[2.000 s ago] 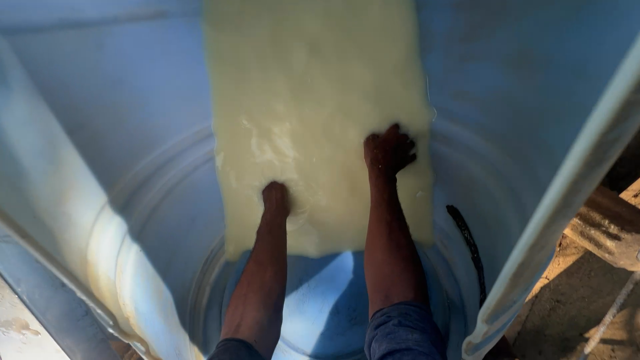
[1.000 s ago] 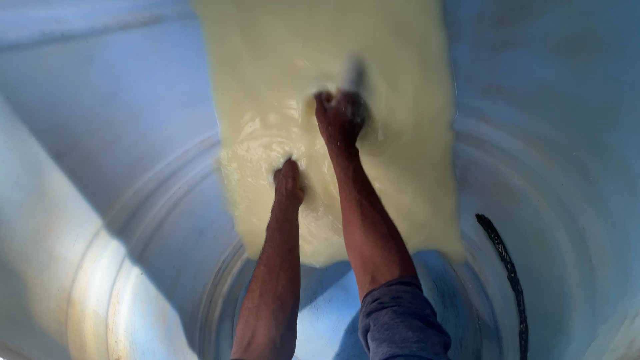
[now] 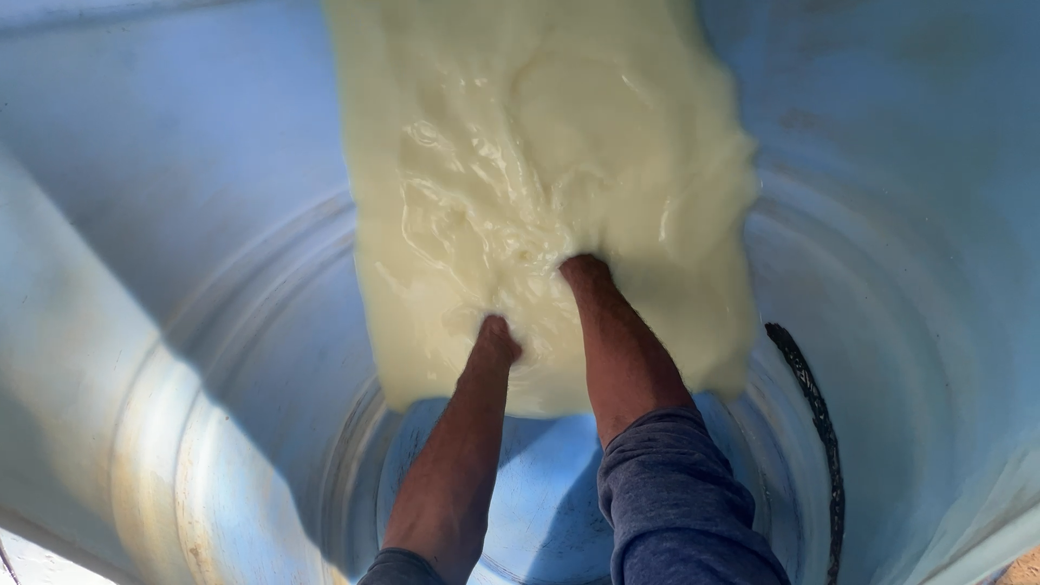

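Note:
A pale yellow, cloudy liquid (image 3: 634, 154) lies in a large blue plastic tank (image 3: 268, 162), its surface rippled and swirling around my arms. My left hand (image 3: 497, 335) is sunk in it near its lower edge; only the wrist side shows. Farther up and to the right, my right hand (image 3: 587, 264) is under the surface to about the wrist. The fingers of both hands are hidden by the liquid, so whether either one holds anything does not show.
The tank's ridged wall (image 3: 146, 455) curves around both sides, with sunlight on the left part. A black, rough-textured strip (image 3: 812, 398) runs down the inner wall at the right. Bare ground (image 3: 1024, 569) shows at the lower right corner.
My right hand, above the surface one second ago with a blurred object at it, has gone down into the liquid. My left hand is also deeper. The liquid is more stirred up.

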